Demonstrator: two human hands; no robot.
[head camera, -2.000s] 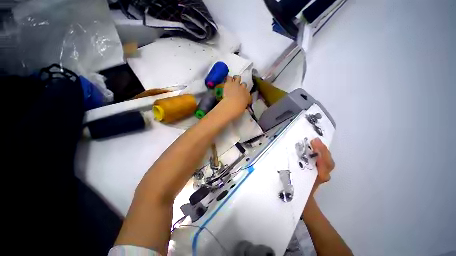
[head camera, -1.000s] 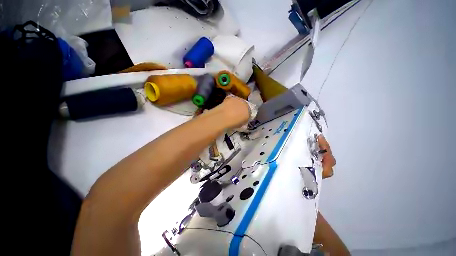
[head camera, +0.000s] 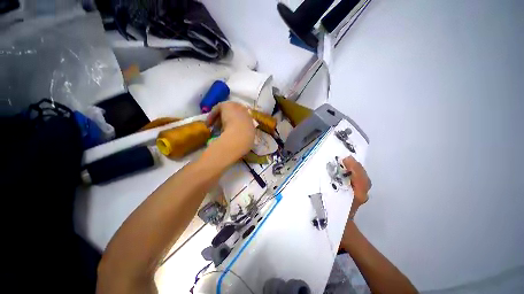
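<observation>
The white sewing machine head (head camera: 287, 229) with a blue stripe lies tilted, its underside parts showing. My right hand (head camera: 357, 181) grips its far right edge beside the metal thread guides (head camera: 338, 172). My left hand (head camera: 232, 123) is among the thread spools behind the head, its fingers pointing down between the blue spool (head camera: 215, 95) and the large orange-yellow spool (head camera: 185, 139). The fingertips are partly hidden, so I cannot tell what they hold. A smaller orange spool (head camera: 264, 122) lies just right of this hand. A slim tool with a dark handle (head camera: 256, 175) lies below it.
A dark thread cone (head camera: 120, 165) lies at left. Dark cloth (head camera: 187, 28) and a clear plastic bag (head camera: 57, 63) are at the back left. The white wall (head camera: 448, 143) fills the right side. A grey end cover (head camera: 310, 129) rises at the head's far end.
My left hand has moved left and up, away from the head's far end, to the spools. The slim dark-handled tool now shows. My right hand still grips the head's edge. The view has shifted.
</observation>
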